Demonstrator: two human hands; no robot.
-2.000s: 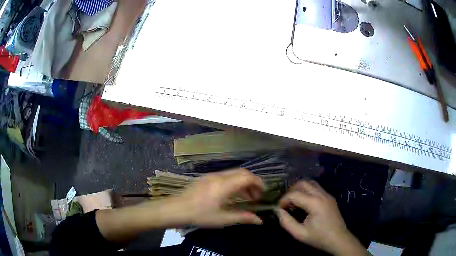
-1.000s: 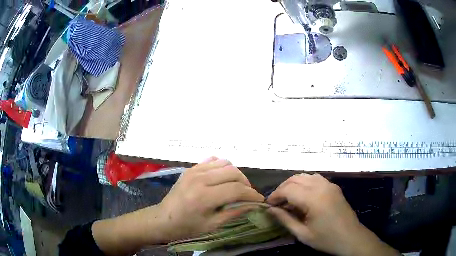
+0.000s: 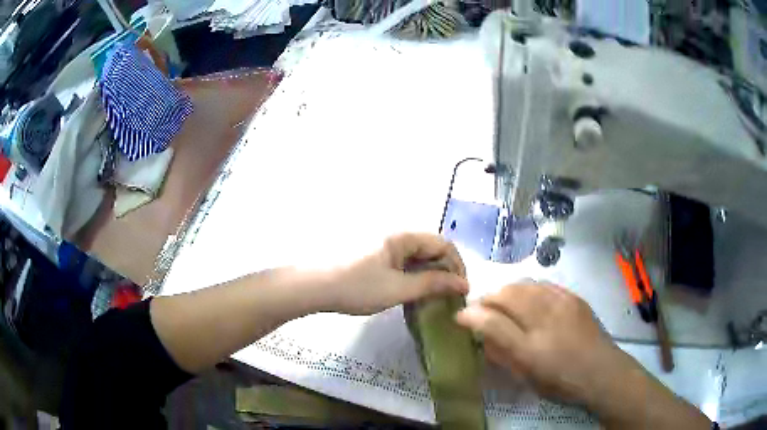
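Observation:
An olive cut strip [image 3: 454, 369] hangs from my hands over the table's front edge, its upper end near the machine's slide plate [image 3: 473, 227]. My left hand [image 3: 420, 273] is closed on its top end, thumb and fingers pinching it. My right hand [image 3: 538, 336] touches the strip's right edge near the top with bent fingers and holds it there. The sewing machine [image 3: 589, 117] stands just behind my hands. Its presser foot [image 3: 506, 239] is above and right of my left hand. A bundle of olive strips [image 3: 294, 405] shows below the table edge, partly hidden.
Orange-handled snips [image 3: 635, 279] and a thin brown stick [image 3: 664, 340] lie right of the needle, with a black rectangular thing [image 3: 690, 243] behind. Striped cloth [image 3: 143, 105] lies on the brown side board [image 3: 214, 126] at left. Printed ruler marks [image 3: 336, 369] run along the front edge.
Both hands have risen from the lap bundle onto the table near the needle, now with one strip between them. The view has tilted up, showing more of the machine.

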